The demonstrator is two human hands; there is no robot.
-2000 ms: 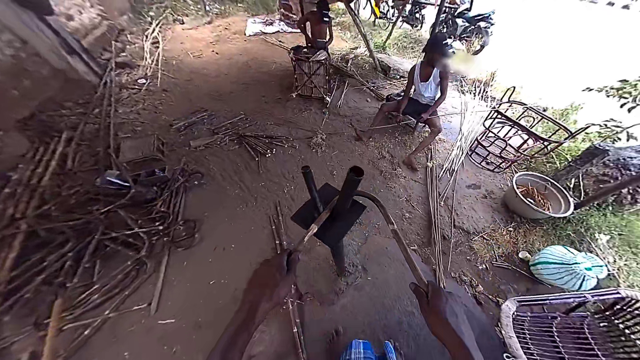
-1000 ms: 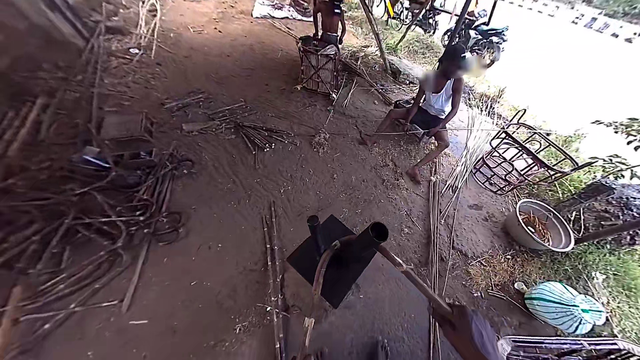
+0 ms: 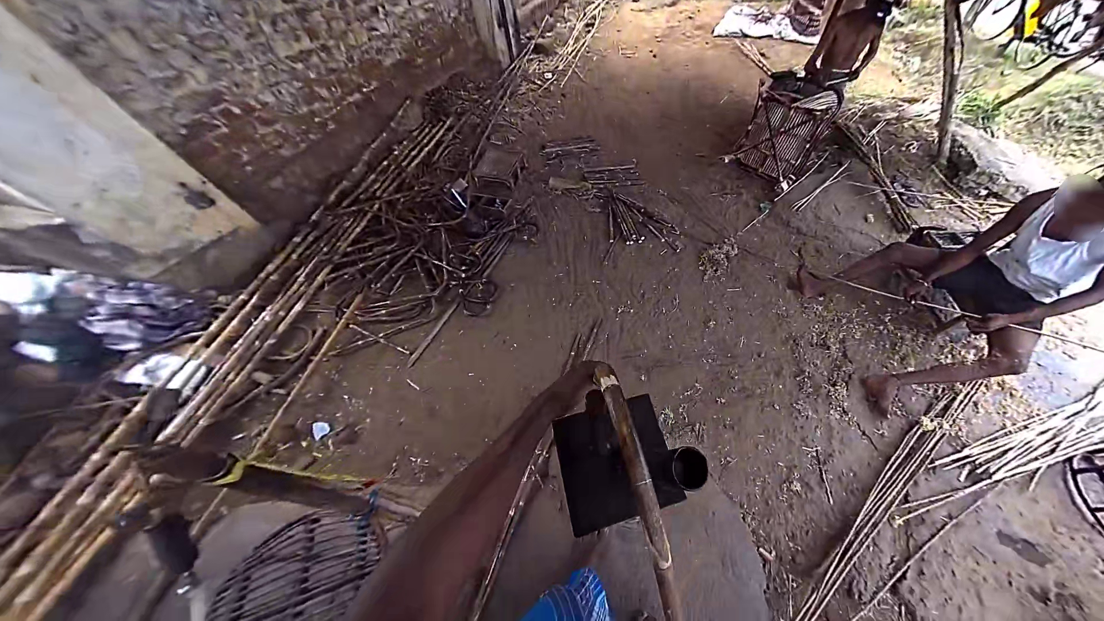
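Observation:
My left hand (image 3: 584, 382) is closed around the upper end of a bent cane pole (image 3: 636, 466), which runs down toward the bottom edge. Beneath the pole is a dark metal plate (image 3: 586, 492) with an upright open pipe (image 3: 689, 468) at its right side. The hand is at the plate's far edge and partly covers what is behind it. My right hand is out of view; the pole's lower end leaves the frame. Blue checked cloth (image 3: 573, 597) shows below the plate.
Long cane poles (image 3: 285, 293) and a tangle of bent canes (image 3: 414, 250) lie left, near a brick wall (image 3: 285, 69). A seated person (image 3: 983, 276) holds a thin cane at right. Cane bundles (image 3: 897, 500) lie nearby. Another person is behind a woven cane frame (image 3: 780, 129).
The cane's bent part, over the plate between both hands two seconds ago, has shifted, and my left hand is now at its upper end. My right hand has left view. The view has swung left.

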